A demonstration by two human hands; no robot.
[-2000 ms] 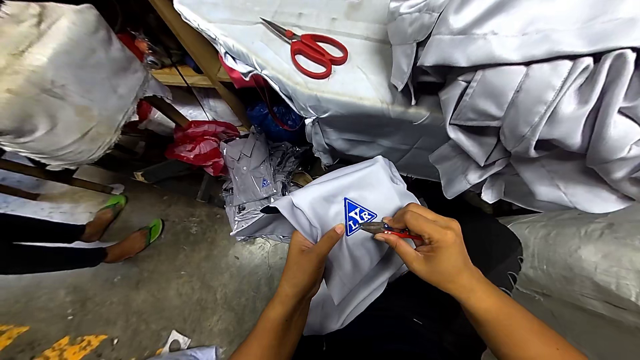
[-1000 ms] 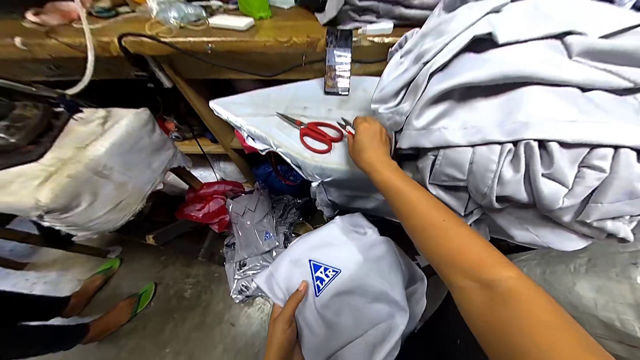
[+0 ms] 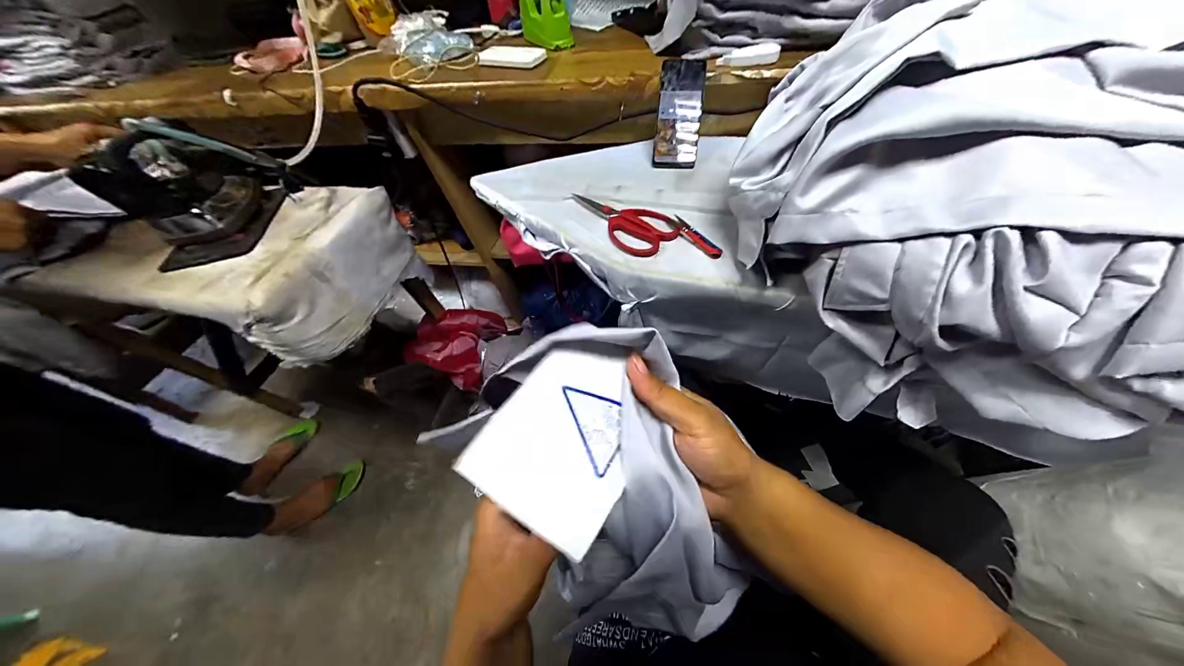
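A light grey garment [image 3: 657, 499] is turned to show a white backing sheet [image 3: 546, 444] with the blue triangular outline of the embroidery. My right hand [image 3: 698, 439] grips the cloth at the sheet's right side, thumb on top. Below the sheet is my left hand [image 3: 509, 546], holding the garment from underneath; its fingers are mostly hidden. On the white-covered board lie red-handled scissors [image 3: 638, 231], with small thread snips [image 3: 700, 239] against their handles.
Grey garments [image 3: 999, 185] are heaped at the right. A wooden table [image 3: 573, 69] bears a cable and small items. At the left, a co-worker's hand [image 3: 79, 143] is by an iron [image 3: 213, 217] on a padded board [image 3: 305, 268]. A red plastic bag [image 3: 453, 347] lies below.
The snips, held in my right hand earlier, now lie beside the scissors. My right hand is back on the garment, which has been turned from its embroidered face to the backing. The view has shifted.
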